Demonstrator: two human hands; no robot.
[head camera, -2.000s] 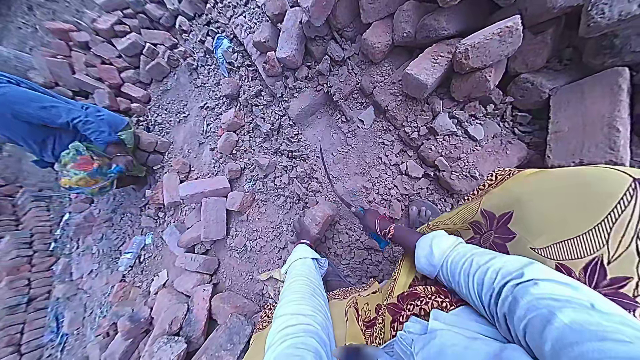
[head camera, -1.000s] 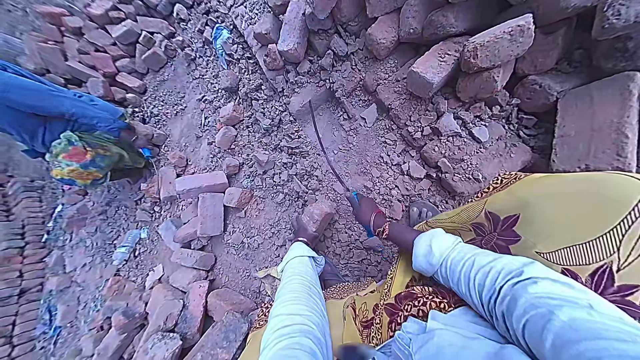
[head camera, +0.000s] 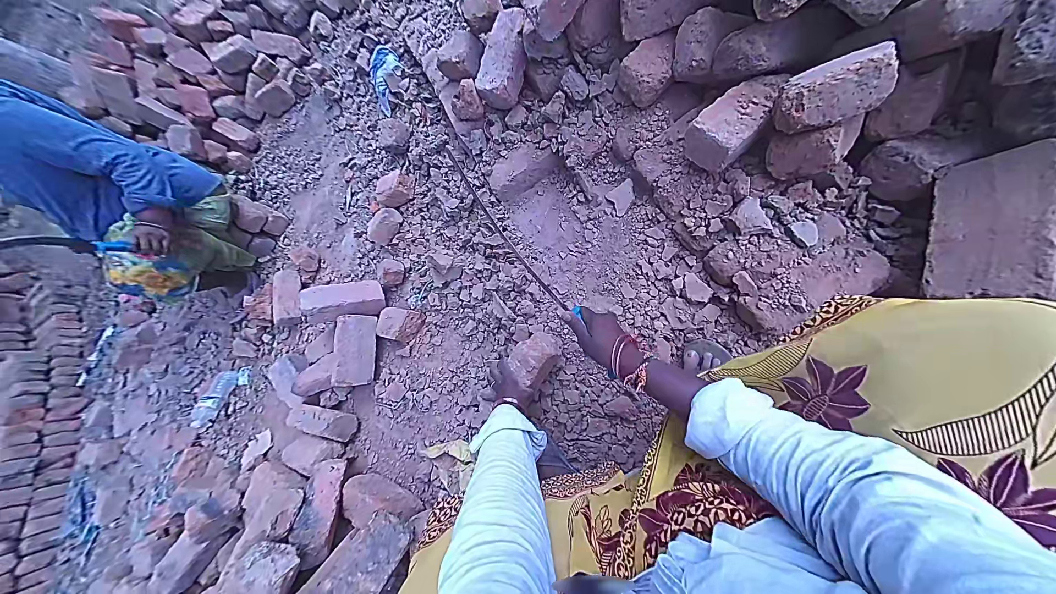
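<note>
My left hand (head camera: 510, 384) holds a broken brick (head camera: 534, 360) just above the rubble, its fingers on the brick's left side. To its right, my right hand (head camera: 601, 334) is closed on the blue handle of a long, thin, dark metal tool (head camera: 503, 235). The tool's thin end reaches up and left over the loose brick chips. Its exact kind is hard to tell. My foot (head camera: 706, 355) shows partly beside my right wrist, at the hem of the yellow patterned cloth (head camera: 932, 371).
Bricks are piled at the upper right (head camera: 833, 87) and upper left (head camera: 235, 54). Loose bricks (head camera: 355, 351) lie left of my hands, near a plastic bottle (head camera: 213, 398). A person in blue (head camera: 99, 165) bends at the left, holding a curved tool (head camera: 49, 242).
The tool in my right hand has swung, its thin end now farther left. My left hand stays at the brick. The other person's hand and curved tool have come into plain sight.
</note>
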